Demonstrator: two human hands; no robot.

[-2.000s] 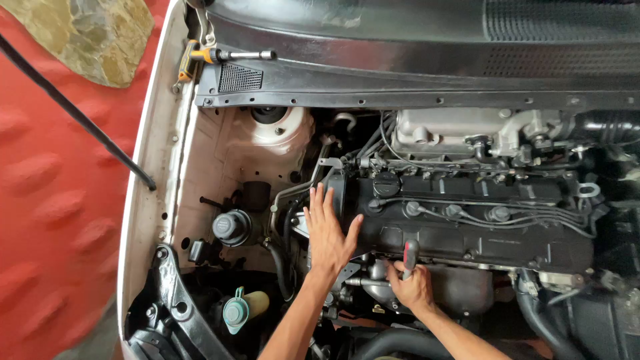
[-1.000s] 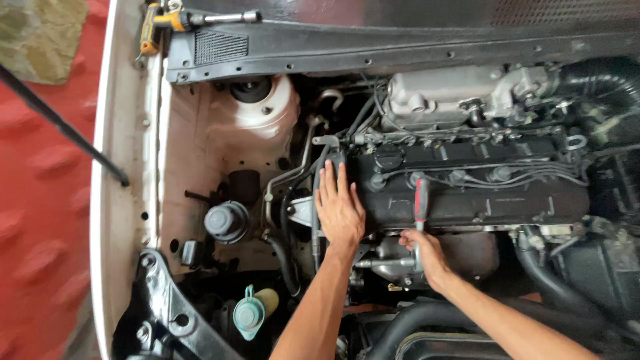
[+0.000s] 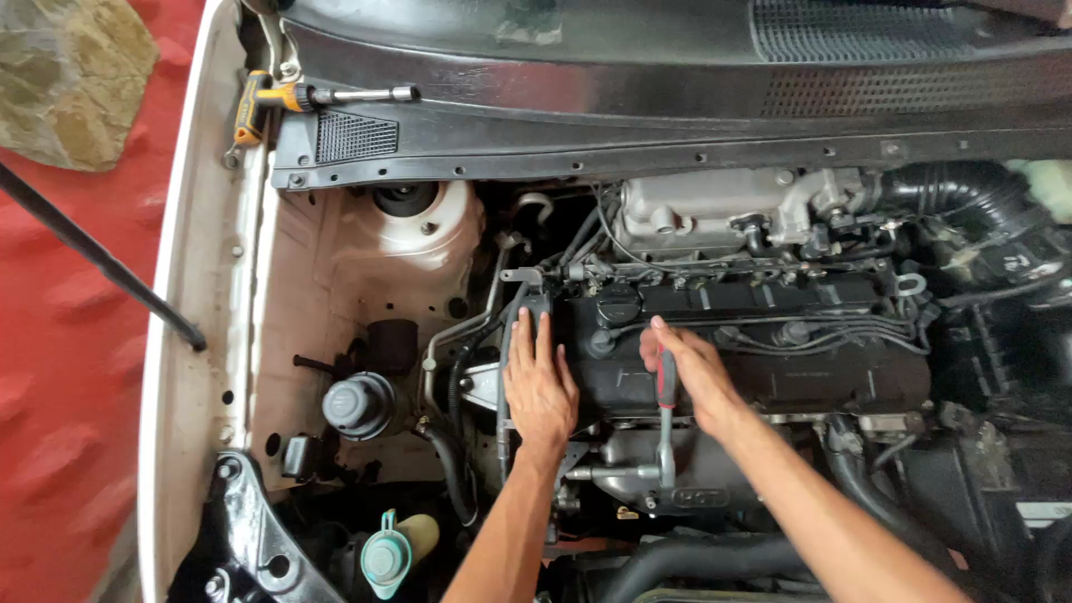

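Note:
My left hand lies flat, fingers extended, on the black cover at the left end of the engine. My right hand is around the upper part of the red and grey handle of a ratchet wrench, which stands across the front edge of the black valve cover. From the ratchet's head a metal extension runs left, toward the engine's side below my left hand; its far end is hard to make out. The oil filler cap sits on the cover between and above my hands.
A T-handle driver with a socket rests on the left fender edge and cowl. Nearer are a dark reservoir cap and a turquoise cap. A prop rod crosses at left. Ignition leads run over the valve cover.
My right hand has moved from low on the ratchet, near its head, up to its handle. My left hand remains on the cover at the engine's left end.

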